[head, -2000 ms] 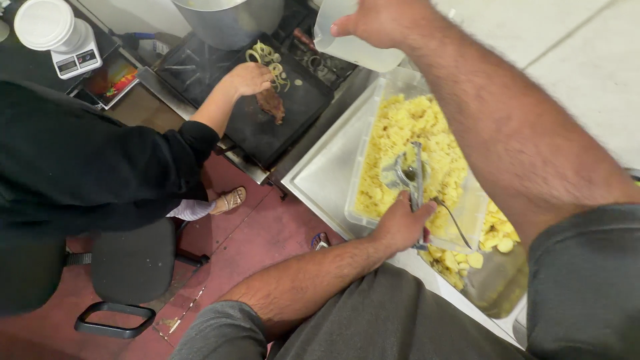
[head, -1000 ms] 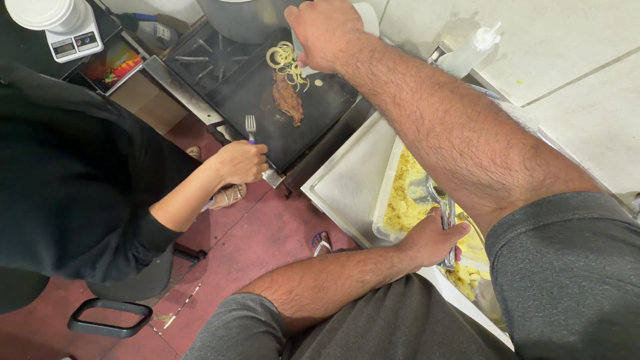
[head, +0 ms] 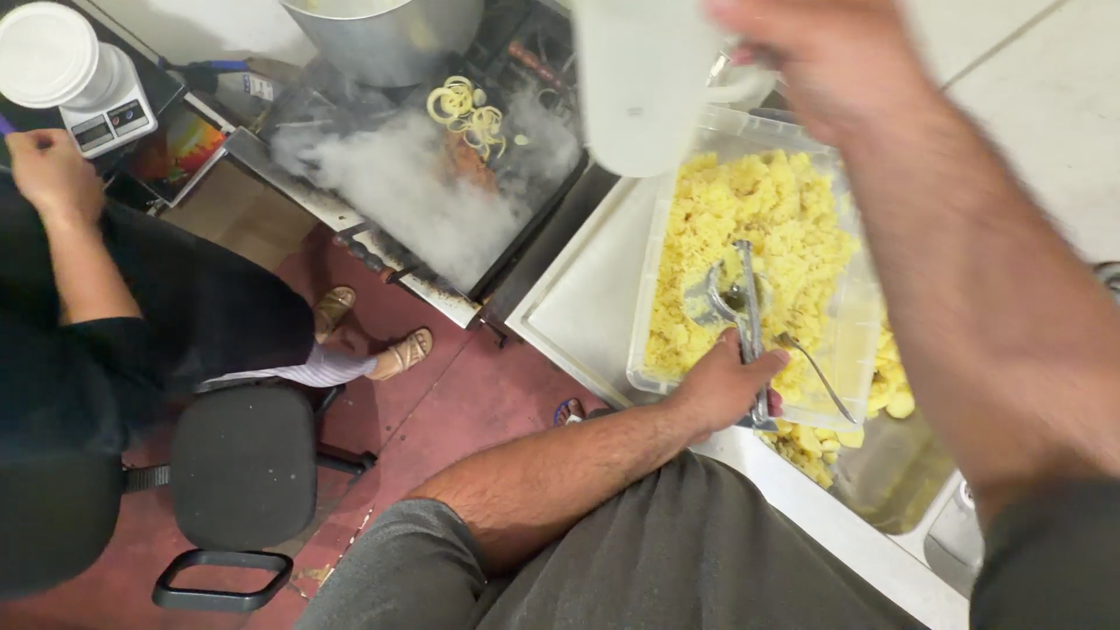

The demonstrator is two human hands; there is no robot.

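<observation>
My left hand (head: 731,381) grips the handles of a metal potato ricer (head: 744,302), which lies over a clear plastic tub (head: 643,350) of mashed yellow potato (head: 761,206). A fork (head: 822,381) leans in the tub beside it. My right hand (head: 814,52), blurred, holds a translucent plastic container (head: 634,96) above the tub's far left corner. Meat (head: 468,166) and onion rings (head: 455,101) lie on the griddle (head: 560,157) under thick smoke or steam. Potato pieces (head: 897,394) lie in a metal tray (head: 892,481) beneath the tub's near side.
Another person's hand (head: 57,175) is at the far left, near a kitchen scale (head: 109,114). A large metal pot (head: 385,39) stands behind the griddle. A black chair (head: 245,464) stands on the red floor at lower left. The person's sandalled foot (head: 407,350) is near the stove.
My right hand with its container has moved from over the griddle back toward the tub. Smoke or steam now rises from the griddle. The other person's hand has moved away from the stove.
</observation>
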